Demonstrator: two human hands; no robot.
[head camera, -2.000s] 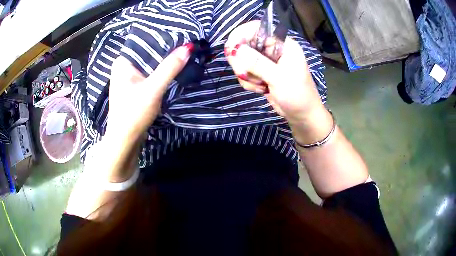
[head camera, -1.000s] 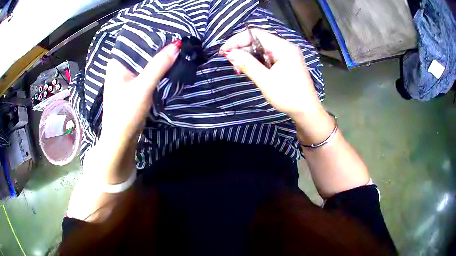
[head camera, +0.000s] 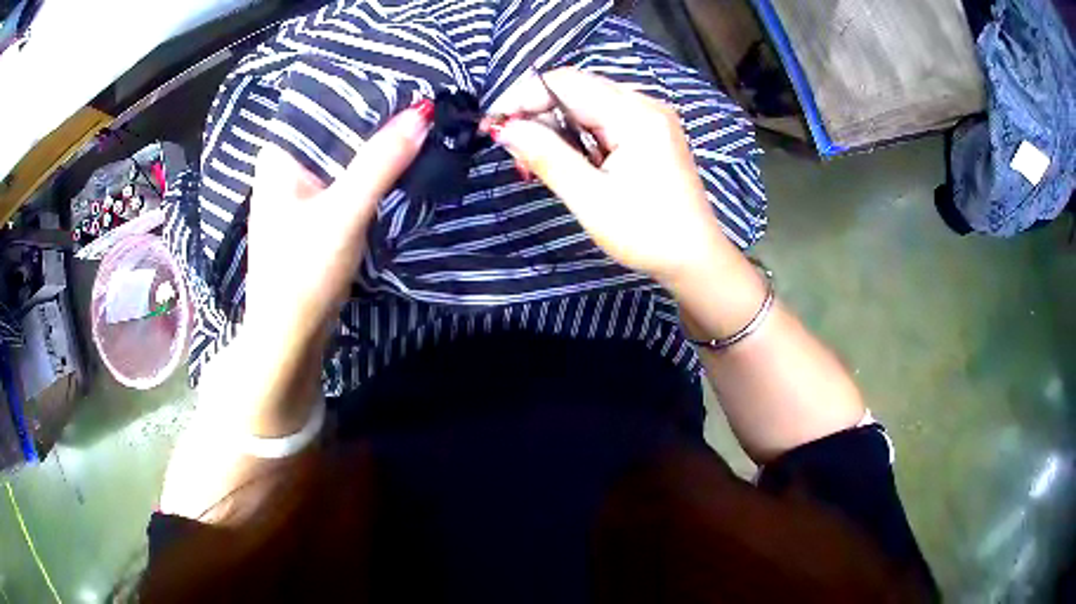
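The dark striped garment (head camera: 519, 242) lies bunched over the lap. My left hand (head camera: 336, 218) grips it, with the thumb on a solid black piece (head camera: 444, 165) at the middle of the heap. My right hand (head camera: 619, 171) is at the right edge of the black piece, thumb and index fingertips pinched together there. Scissors (head camera: 578, 127) lie folded in my right hand, showing as a thin dark shape with a small glint between the fingers. Whether a thread is between the right fingertips is too small to tell.
A pink basket (head camera: 142, 312) with scraps stands at left, below a tray of small round items (head camera: 112, 212). A white-topped table (head camera: 94, 59) is at upper left. A grey-brown board with a blue edge (head camera: 879, 71) and a denim garment (head camera: 1024, 124) are at upper right.
My right hand has moved left, and its fingertips now meet the black piece. The scissors moved with it, turned down into the palm since the first frame. My left hand has shifted slightly left.
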